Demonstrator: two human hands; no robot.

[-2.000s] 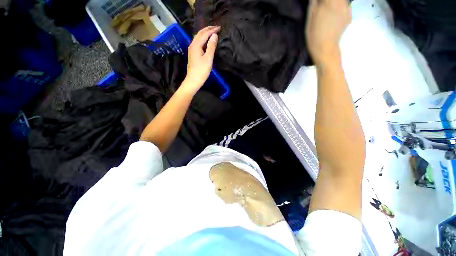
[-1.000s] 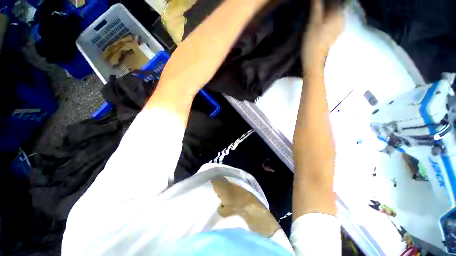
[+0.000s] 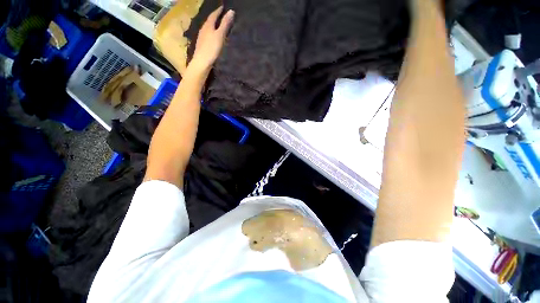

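Dark garment pieces (image 3: pixel 260 59) lie spread in layers over the far part of the white machine table (image 3: pixel 355 157), their near edge hanging slightly over the table's front edge. My left hand (image 3: pixel 212 40) is at the left side of the cloth, thumb and fingers apart, resting at its edge with nothing gripped. My right forearm reaches across the table to the top of the picture; my right hand is cut off by the top edge, so its fingers are hidden.
A white-grey crate (image 3: pixel 89 89) with tan pieces stands left, beside blue crates. Dark cloth (image 3: pixel 118 189) is heaped at my left. A tan sheet (image 3: pixel 172 36) lies by the cloth. The sewing machine (image 3: pixel 503 89) is right; coloured rings (image 3: pixel 504 264) lie at the table edge.
The dark cloth has gone from a bunched heap to a broader, flatter layer. My left hand has moved back to its left side. My right arm has moved right. The view has shifted.
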